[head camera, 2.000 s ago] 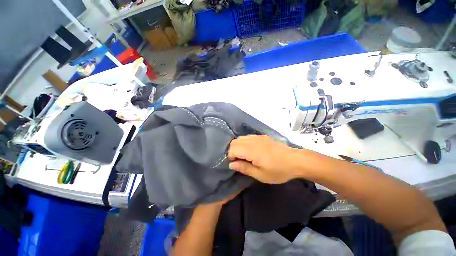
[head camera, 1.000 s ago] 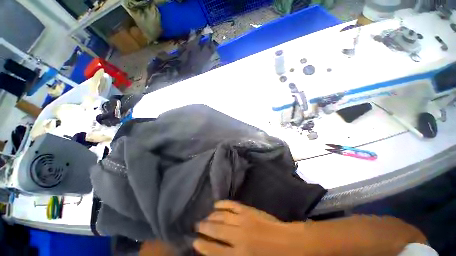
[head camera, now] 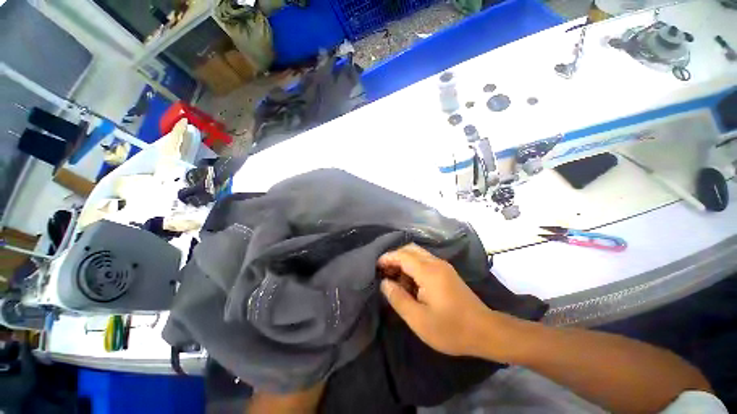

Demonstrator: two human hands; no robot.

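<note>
The dark grey garment (head camera: 299,267) lies bunched on the white table and hangs over its front edge. Pale stitch lines show on its folds. My right hand (head camera: 424,295) is on the garment's right part, fingers curled with cloth between thumb and fingers. Of my left arm only the wrist (head camera: 287,400) shows at the bottom; the left hand is hidden under the cloth. The white sewing machine head (head camera: 598,137) stands right of the garment, its needle area (head camera: 501,198) apart from the cloth.
Pink and blue thread snips (head camera: 586,238) lie on the table at right, near a black pad (head camera: 586,170). A grey motor housing (head camera: 117,271) and green-handled scissors (head camera: 116,332) are at left. A blue tray (head camera: 452,48) is behind the table, a red stool (head camera: 194,123) at back left.
My right hand has moved from the garment's right part to its lower front, then back up and right to grasp cloth. The garment's folds have shifted, showing more stitch lines. The view has turned.
</note>
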